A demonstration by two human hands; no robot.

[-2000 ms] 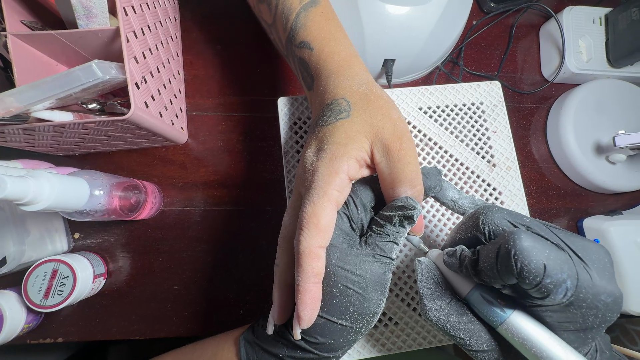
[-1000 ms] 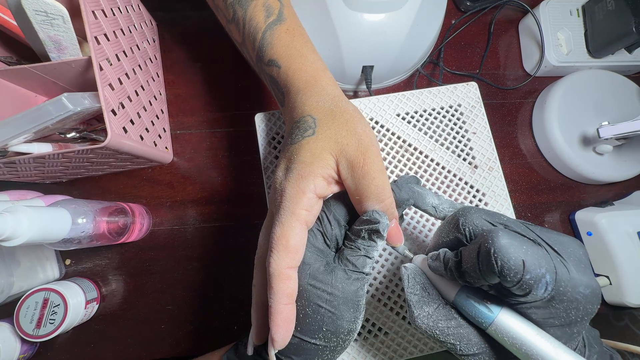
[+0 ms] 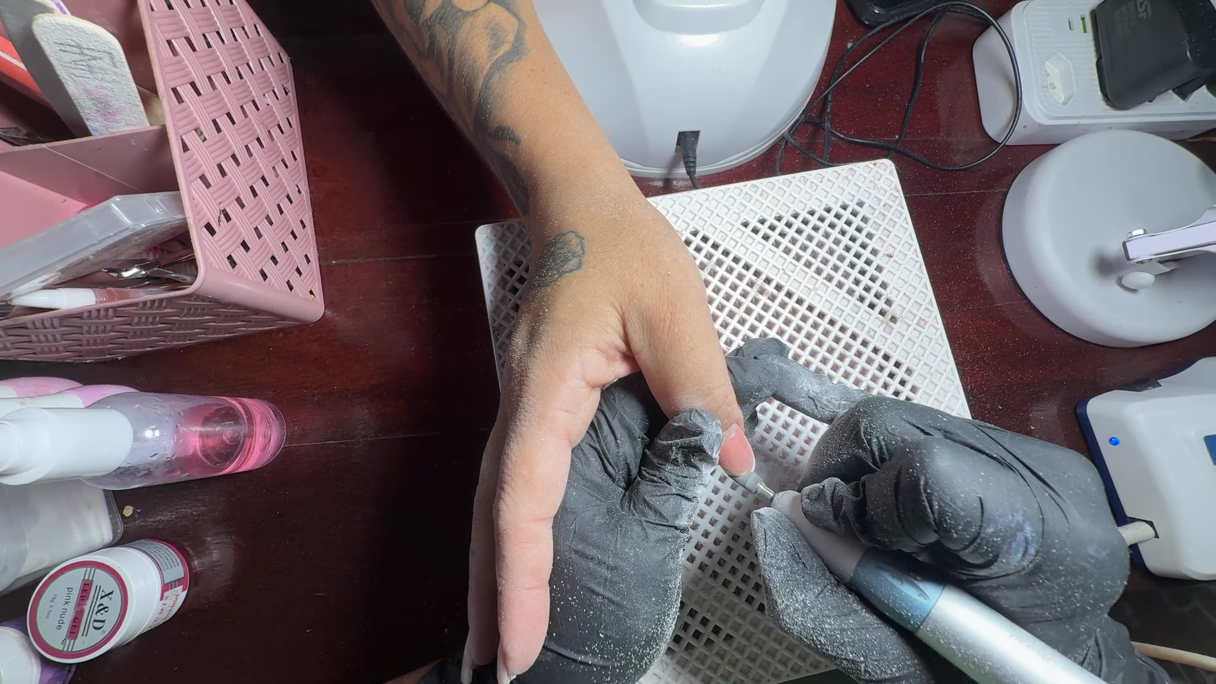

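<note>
My left hand [image 3: 632, 532], in a dusty black glove, lies beneath another person's tattooed hand [image 3: 608, 313] and holds its thumb, my own thumb pressing beside the tip. In my right hand [image 3: 959, 532], also gloved in black, is an electric nail drill [image 3: 950, 608] with a silver and blue body. Its bit [image 3: 755, 486] is at the end of the person's thumbnail [image 3: 736, 442]; whether they touch is hard to tell. Under the hands is a white perforated grille [image 3: 836, 275] with pale dust on it.
At left stand a pink woven basket [image 3: 237, 171] with files and tools, a pump bottle [image 3: 190, 437] and a gel jar [image 3: 104, 603]. A white nail lamp [image 3: 684, 76] is beyond the grille. To the right are a round white base [image 3: 1092, 247], a white control box [image 3: 1159, 465] and a power strip [image 3: 1035, 85].
The view has shifted somewhat to the right. My hands keep hold of the thumb and the drill, and the person's thumb is turned so that more of its nail shows than two seconds ago.
</note>
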